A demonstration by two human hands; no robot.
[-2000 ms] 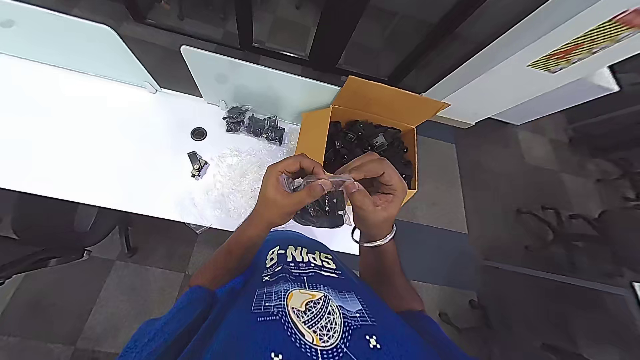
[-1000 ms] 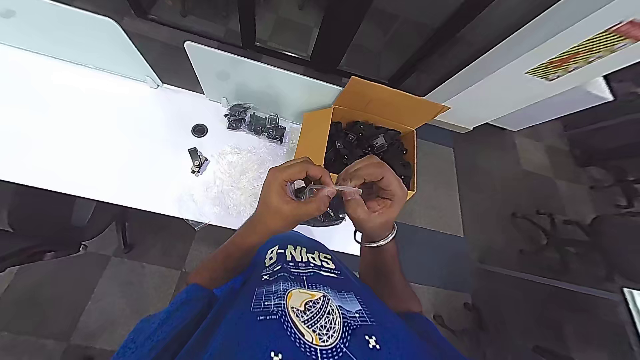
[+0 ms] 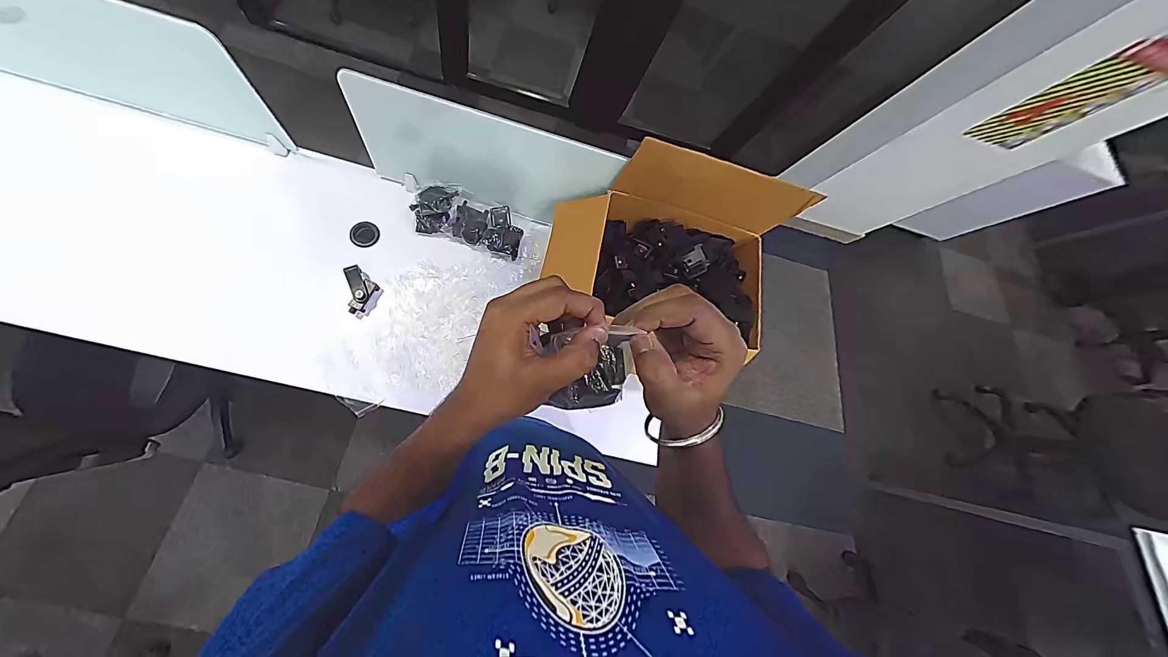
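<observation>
Between my fingertips I pinch the edge of a clear plastic bag (image 3: 624, 330), my left hand (image 3: 534, 351) on one side and my right hand (image 3: 684, 351), with a metal bangle at its wrist, on the other. Black items in clear wrap (image 3: 593, 388) show just below my hands; whether they are inside the pinched bag I cannot tell. Behind my right hand stands an open cardboard box (image 3: 577, 245) full of black plastic parts (image 3: 675, 260). A spread of crumpled clear plastic bags (image 3: 424, 319) lies on the white table (image 3: 182, 219) left of my left hand.
Several wrapped black parts (image 3: 467, 222) lie by the glass divider (image 3: 474, 137). A round black disc (image 3: 364, 234) and a small black-and-metal clamp-like part (image 3: 361, 291) rest left of the plastic. An office chair (image 3: 100, 401) stands at the table's front left.
My hands stay together at the plastic, with the fingers shifting slightly along its edge. Nothing else has plainly moved.
</observation>
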